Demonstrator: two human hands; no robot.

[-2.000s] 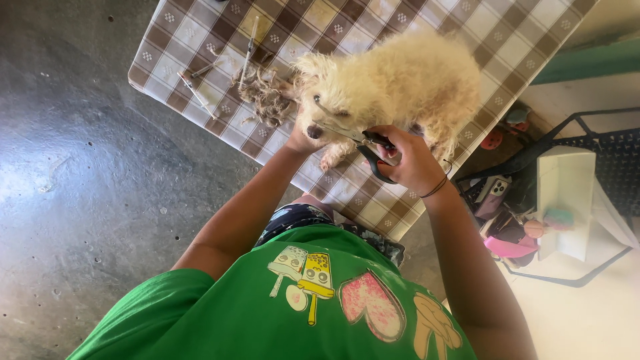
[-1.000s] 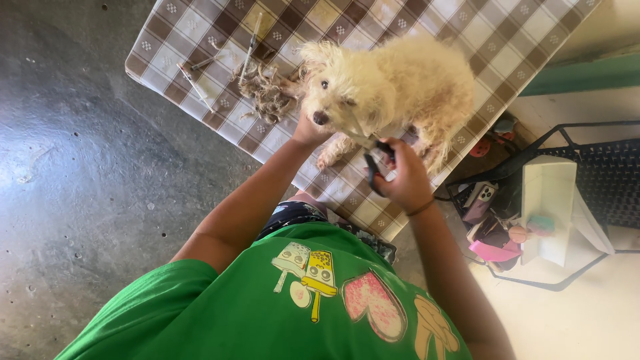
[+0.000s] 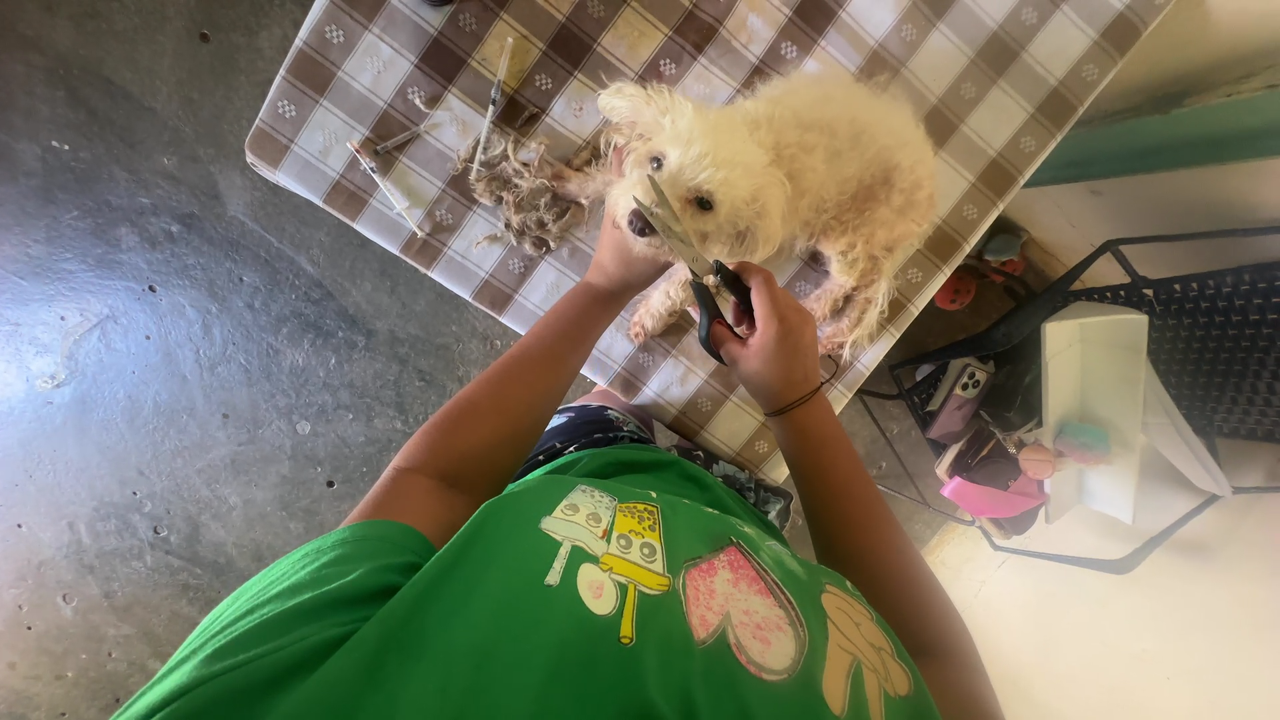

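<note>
A curly cream-coloured dog (image 3: 840, 150) lies on a table with a brown-and-white checked cover (image 3: 640, 385), its face toward me. My left hand (image 3: 622, 250) holds the dog's head under the jaw and cheek; some of its fingers are hidden behind the muzzle. My right hand (image 3: 775, 335) grips the black handles of a pair of scissors (image 3: 690, 250). The blades stand apart in front of the muzzle, near the nose and between the eyes; whether they touch fur I cannot tell. A heap of cut fur (image 3: 530, 195) lies left of the dog's head.
Left of the dog lie a syringe (image 3: 492, 105), a second thin syringe-like item (image 3: 388, 190) and a small stick-like tool (image 3: 400, 138). Right of the table stands a black woven chair (image 3: 1200, 340) with a white open box (image 3: 1095, 390), a phone (image 3: 960, 400) and a pink item (image 3: 990, 497).
The dog's face has turned up toward me. My right hand has brought the scissors from beside the jaw to in front of the muzzle, with the blades now apart.
</note>
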